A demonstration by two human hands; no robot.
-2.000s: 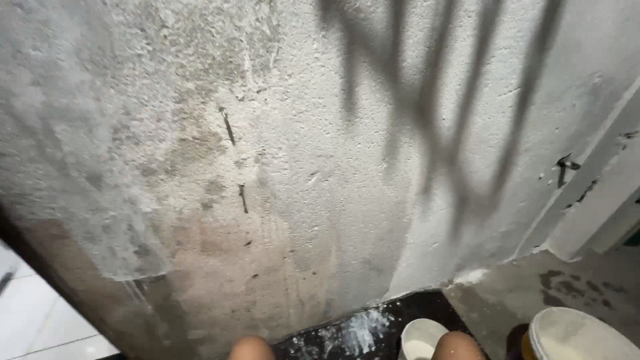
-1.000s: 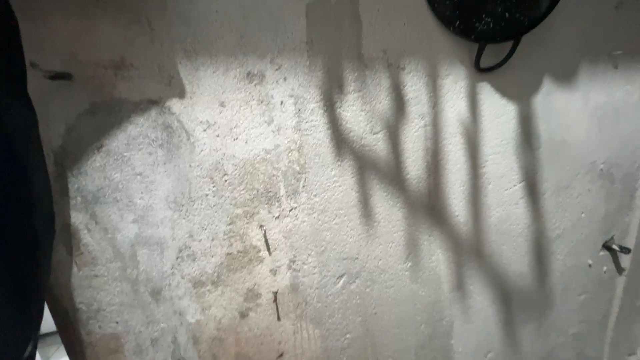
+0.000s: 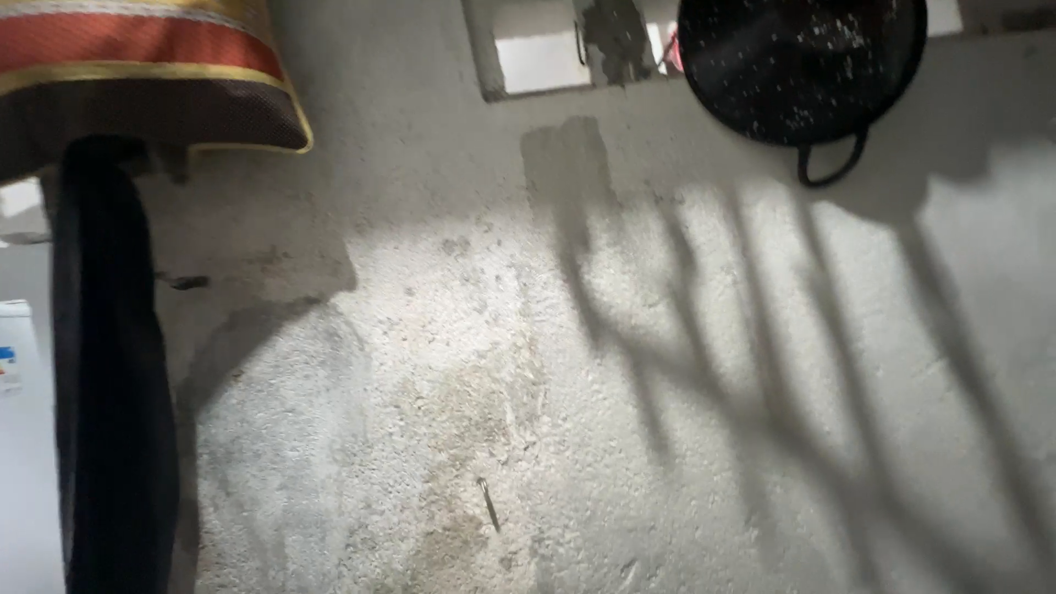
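Observation:
Neither of my hands is in view. A rough plastered wall [image 3: 445, 355] fills most of the head view. A nail [image 3: 488, 503] sticks out of it at the lower middle. At the top right hangs a round black speckled pan [image 3: 800, 66] with a loop handle [image 3: 833, 165] pointing down. A long black cloth or bag [image 3: 115, 371] hangs at the left. Above it is a striped fabric item [image 3: 148, 74] in orange, brown and yellow. Dark branching shadows fall across the right half of the wall.
An opening [image 3: 540, 62] in the wall lies at the top, left of the pan. Another nail or hook [image 3: 186, 282] projects beside the black cloth. A white appliance or panel [image 3: 29, 462] with a sticker stands at the far left edge.
The view has tilted up the wall from the floor and buckets seen two seconds ago. The pan shows more fully, and the striped fabric has come into sight.

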